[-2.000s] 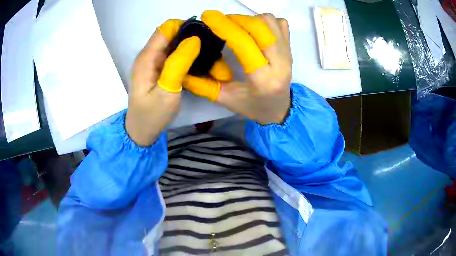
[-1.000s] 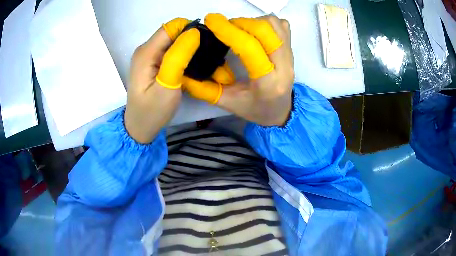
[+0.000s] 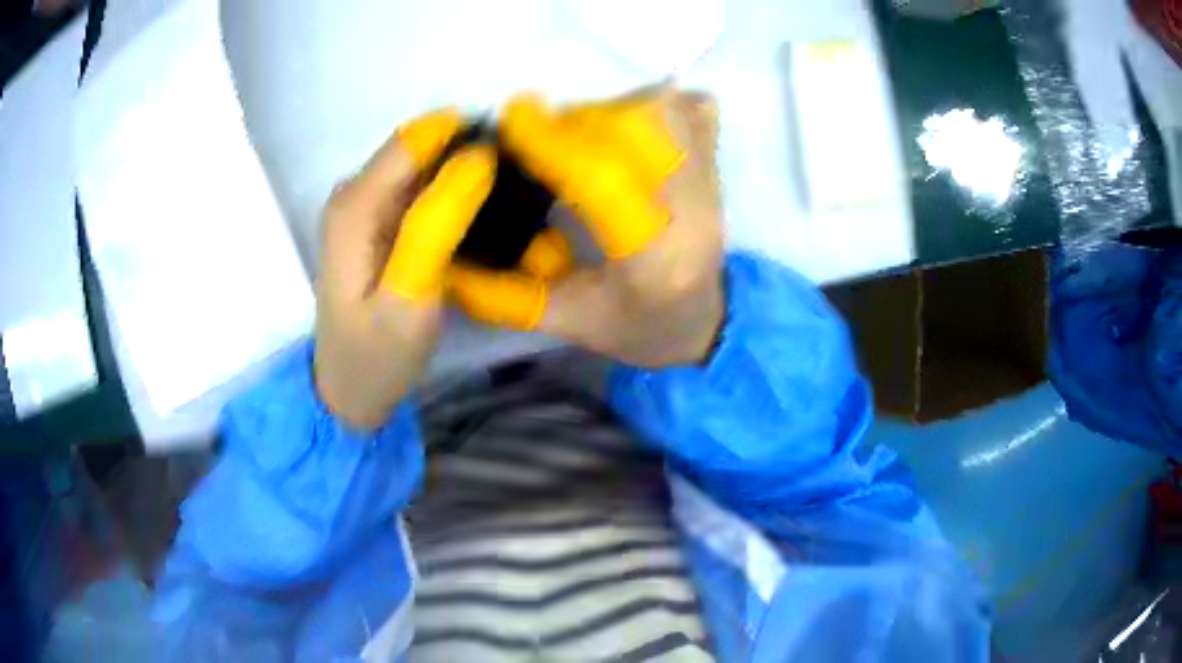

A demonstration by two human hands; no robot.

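A black watch body point(image 3: 508, 223) is held between both my hands, above the near part of the white foam mat point(image 3: 350, 78). The frame is blurred and my fingers cover much of its outline. My left hand point(image 3: 389, 272) has yellow-orange finger cots on thumb and finger and grips the watch's left side. My right hand point(image 3: 629, 233) has cots on several digits; its thumb and a finger are at the lower right of the watch, with other fingers over its upper edge. Whether a film is on it cannot be told.
Large white sheets point(image 3: 182, 207) lie at the left. A pale scraper block point(image 3: 836, 123) lies on the mat's right side. A whitish sheet point(image 3: 655, 29) is at the top. Crinkled clear plastic point(image 3: 1082, 143) is on the green bench at right, above an open brown box point(image 3: 979, 337). A blue sleeve point(image 3: 1117, 343) shows at far right.
My hands and the watch sit slightly lower and further left in the picture. The bench has shifted too, so the camera has moved. The grip looks the same.
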